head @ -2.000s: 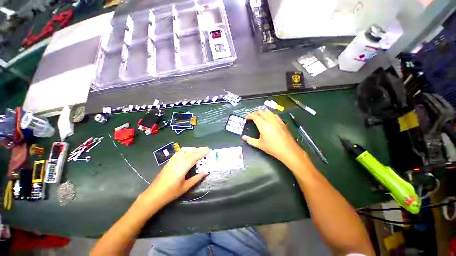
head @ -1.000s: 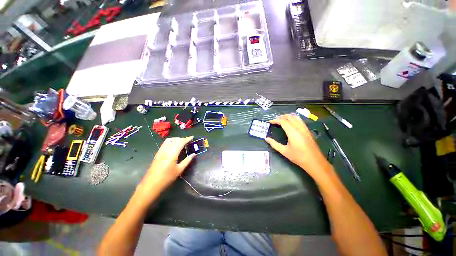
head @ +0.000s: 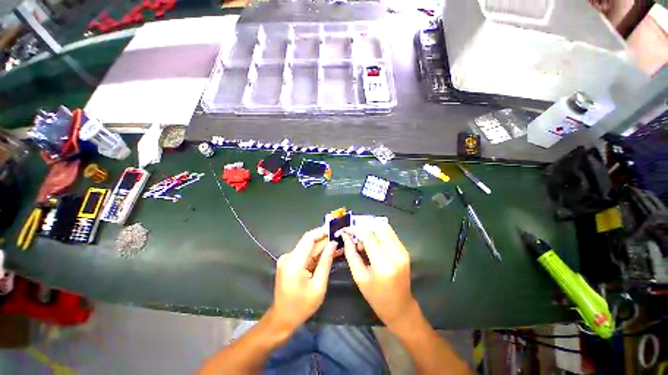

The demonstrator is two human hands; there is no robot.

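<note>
A small dark LCD screen (head: 339,224) with a white edge and an orange flex tail at its far end is held between both hands at the middle front of the mat. My left hand (head: 302,275) grips its left and near side. My right hand (head: 381,267) has its fingertips on its right side. A white part (head: 371,220) lies behind my right hand, mostly hidden. A black phone housing with white keys (head: 377,188) lies on the mat beyond my hands.
Tweezers (head: 460,249), a slim pen-like tool (head: 480,223) and a lime green screwdriver (head: 575,286) lie right. Left are a screw heap (head: 132,239), slim red-and-white parts (head: 173,186) and keypad phones (head: 125,195). A clear compartment tray (head: 299,110) sits on the shelf behind.
My left hand has brought the screen from the left to the middle. My right hand has left the black housing and moved to the screen. The white part is now mostly covered.
</note>
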